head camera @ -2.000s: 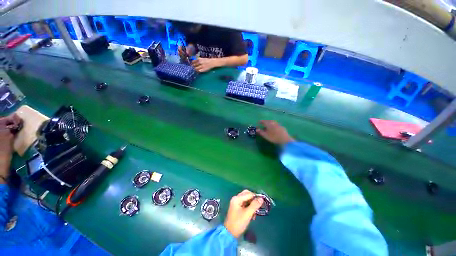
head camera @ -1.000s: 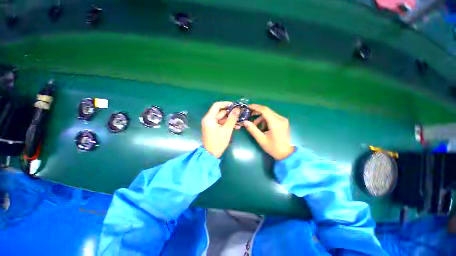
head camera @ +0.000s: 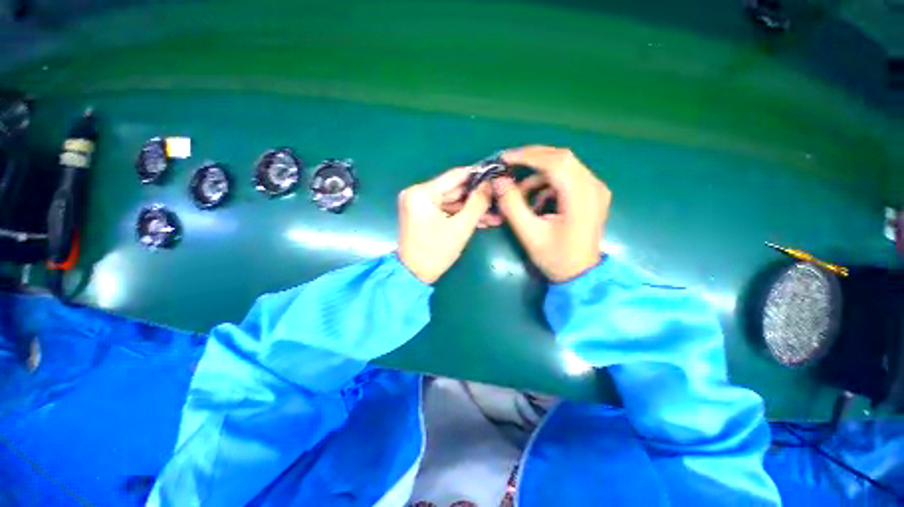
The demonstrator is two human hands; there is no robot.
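Observation:
A small black round housing is held between my two hands above the green bench mat. My left hand pinches its left side with thumb and fingers. My right hand grips its right side, fingers curled over the top. The fingers hide most of the housing. More housings lie to the left: one nearest my left hand, another beside it, and several farther left. The farthest upper one has a small white-yellow tag.
An electric screwdriver lies at the far left. A grey speckled tip cleaner in a black holder stands at the right, a yellow-orange stick above it. A housing is on the dark strip at top right.
My right hand has come back from the belt and joined my left hand on a housing. The view has tilted down to the bench, and the tip cleaner has come into view.

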